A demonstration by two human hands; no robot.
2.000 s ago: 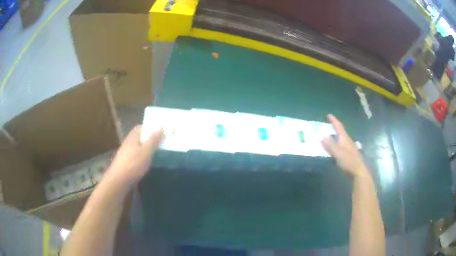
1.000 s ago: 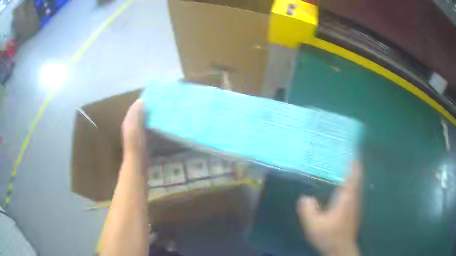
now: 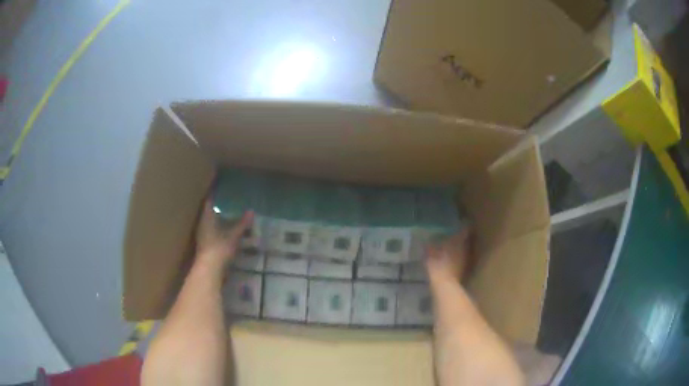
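The open brown shipping carton (image 3: 355, 128) stands below me with its flaps up. A row of product boxes (image 3: 336, 203), teal on top with white ends facing me, is inside it. My left hand (image 3: 223, 234) grips the row's left end and my right hand (image 3: 449, 252) grips its right end. Other product boxes (image 3: 329, 300) lie in the carton in front of that row, white faces up with small dark-teal marks. Whether the held row touches the boxes beneath it cannot be told.
A spare brown carton (image 3: 483, 68) with dark lettering stands behind the shipping carton. The green table (image 3: 642, 279) is at the right, with a yellow end block (image 3: 642, 105) above it. A red object (image 3: 106, 372) is at the lower left. Yellow tape marks the grey floor.
The row of boxes has moved from over the green table, across to the left and down into the shipping carton. The view has turned left. Both hands now hold its ends inside the carton.
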